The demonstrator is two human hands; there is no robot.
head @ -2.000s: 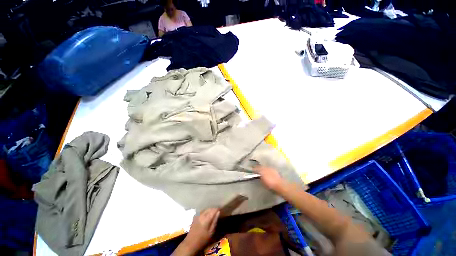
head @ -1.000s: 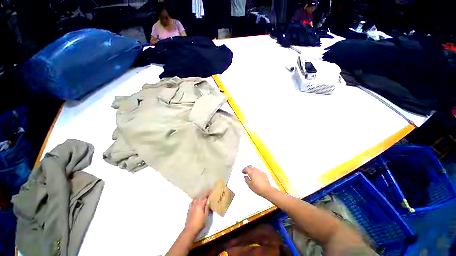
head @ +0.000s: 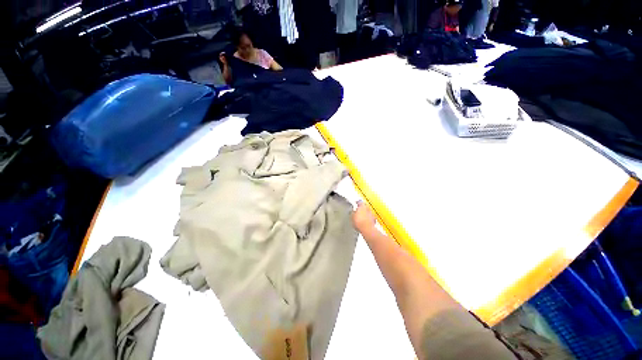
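A beige garment piece (head: 239, 211) lies spread and wrinkled on the white table, narrowing toward me. A tan card template (head: 292, 344) with dark writing lies over its near end, cut off by the bottom edge of the picture. My left hand is not clearly visible; it is below the picture or hidden. My right hand (head: 363, 218) is at the garment's right edge, beside the yellow-orange tape. Its fingers are small and partly hidden, and I cannot tell whether they hold anything.
A darker beige garment (head: 105, 302) lies at the left table edge. A blue wrapped bundle (head: 134, 123) and dark cloth (head: 292, 98) are at the far left. A white basket (head: 486, 126) stands at the far right. A blue crate (head: 577, 309) is at lower right. A person (head: 250, 56) sits beyond.
The beige cloth now reaches nearer to me. My right hand has moved forward to its right edge. My left hand has dropped from clear view, and the card sits at the bottom edge.
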